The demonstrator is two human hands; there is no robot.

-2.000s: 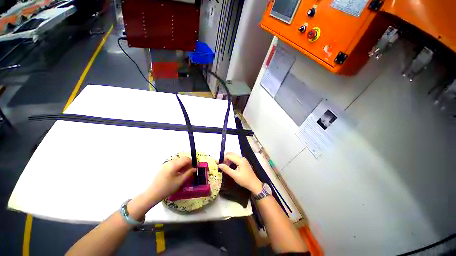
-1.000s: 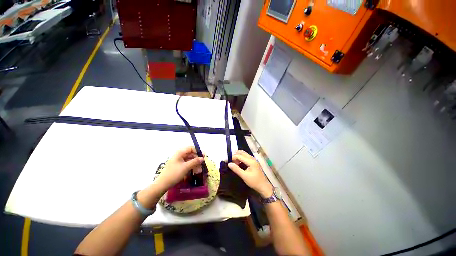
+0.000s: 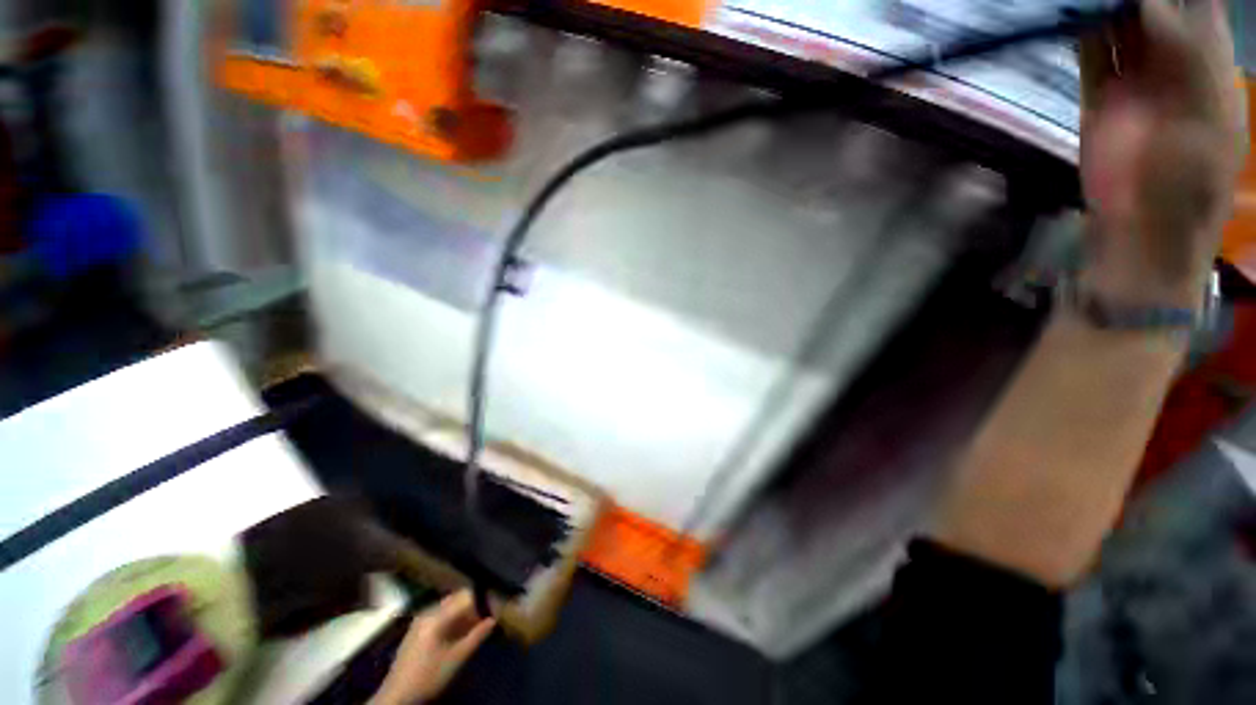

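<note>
A long black strap (image 3: 493, 296) arcs across the view in front of the machine. My left hand (image 3: 438, 642), low and cut off by the bottom edge, holds its lower end. My right hand (image 3: 1157, 165) is raised at the upper right, blurred, with the strap's other end at its fingers. The magenta box (image 3: 145, 645) with a dark slot sits on the cream round base (image 3: 227, 606) at the lower left, touched by neither hand. More black straps (image 3: 138, 482) lie across the white table (image 3: 124, 413).
The machine's orange hood and control box (image 3: 372, 69) are above, with blurred metal clips under them. The wooden strap tray (image 3: 551, 606) is low beside the table. A dark pad (image 3: 314, 565) lies right of the round base. A blue bin (image 3: 86, 234) is at left.
The view has swung right towards the machine. My hands have left the magenta box and moved far apart, my right hand up high, with the strap stretched into an arc between them.
</note>
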